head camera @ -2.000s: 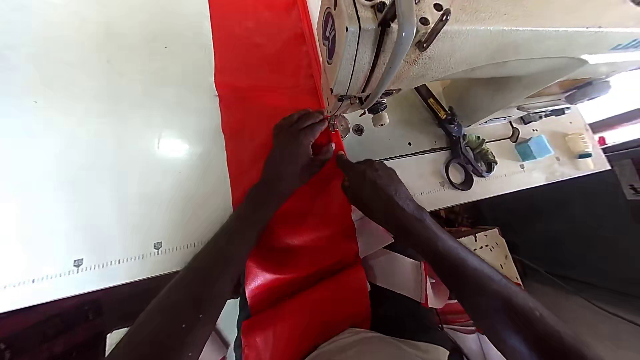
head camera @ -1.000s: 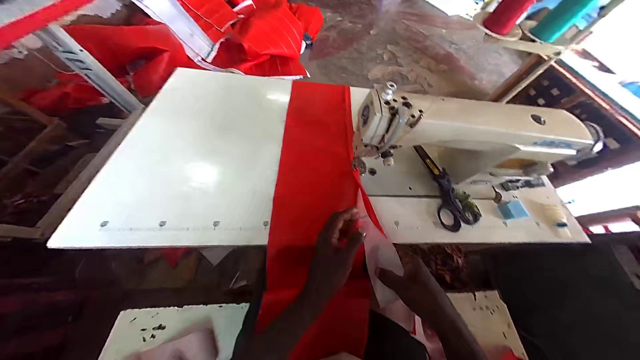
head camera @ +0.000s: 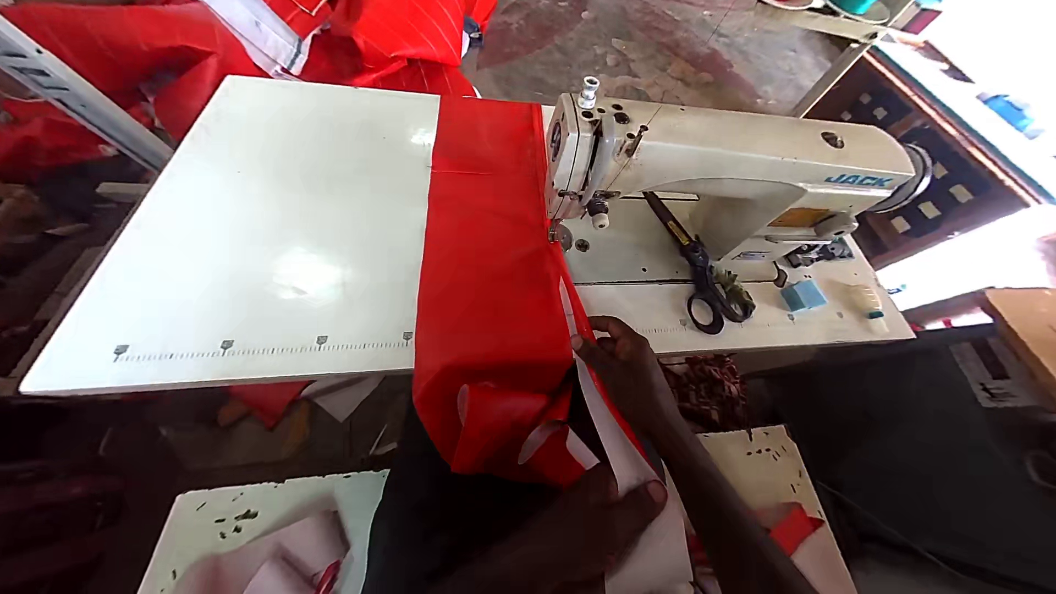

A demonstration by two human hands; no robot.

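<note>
A wide red coated-fabric panel (head camera: pixel 487 247) lies over the sewing table, its right edge under the needle area of a white Jack sewing machine (head camera: pixel 726 157). My right hand (head camera: pixel 623 363) pinches a narrow red strip with a pale underside (head camera: pixel 598 404) at the panel's right edge, just in front of the machine head. Lower down, my left hand (head camera: pixel 602 516), blurred, holds the same strip with its thumb on the pale side. The panel's near end hangs over the table edge in curled folds.
Black-handled scissors (head camera: pixel 705 289), a blue block (head camera: pixel 803 295) and a small pale bottle (head camera: pixel 865 302) lie right of the needle. Red fabric (head camera: pixel 379 41) is heaped beyond the table (head camera: pixel 206 247). Pale pieces (head camera: pixel 280 553) rest on a lower surface at left.
Both hands were close to the needle on the red fabric; they have moved back toward me. My left hand is now lower, on the strip's pale side. The view has pulled back widely.
</note>
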